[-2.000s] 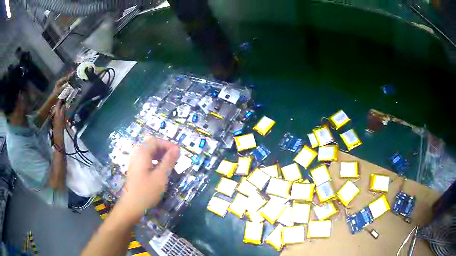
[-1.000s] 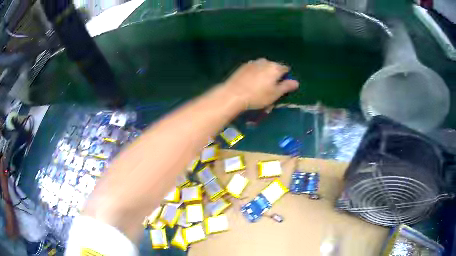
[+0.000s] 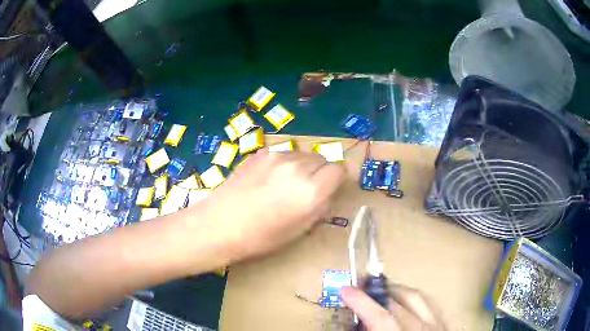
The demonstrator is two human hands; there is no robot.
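Note:
My left hand (image 3: pixel 291 194) reaches in from the left over the cardboard sheet (image 3: pixel 278 291). Its fingers are bent and blurred, and what lies under them is hidden. A small dark oblong part (image 3: pixel 338 222) shows just beside its fingertips. My right hand (image 3: pixel 394 311), cut off by the bottom edge, holds the soldering iron (image 3: pixel 375 284) by its black handle, with the barrel and thin pale tube pointing up. A blue circuit board (image 3: pixel 335 288) lies at my right fingertips. Another board (image 3: pixel 380 175) lies further back.
Pouch batteries (image 3: pixel 224 155) lie loosely behind and beside my left arm. Assemblies in clear plastic (image 3: pixel 103 161) are at left. A black fume fan (image 3: pixel 511 161), a grey funnel (image 3: pixel 514 61) and a box of glittery filling (image 3: pixel 537 284) stand at right. A blue board (image 3: pixel 358 125) lies at the back.
The view has turned right, then shifted down. My left hand has come back from the rear of the bench to the cardboard. My right hand with the iron and a board beside it have appeared.

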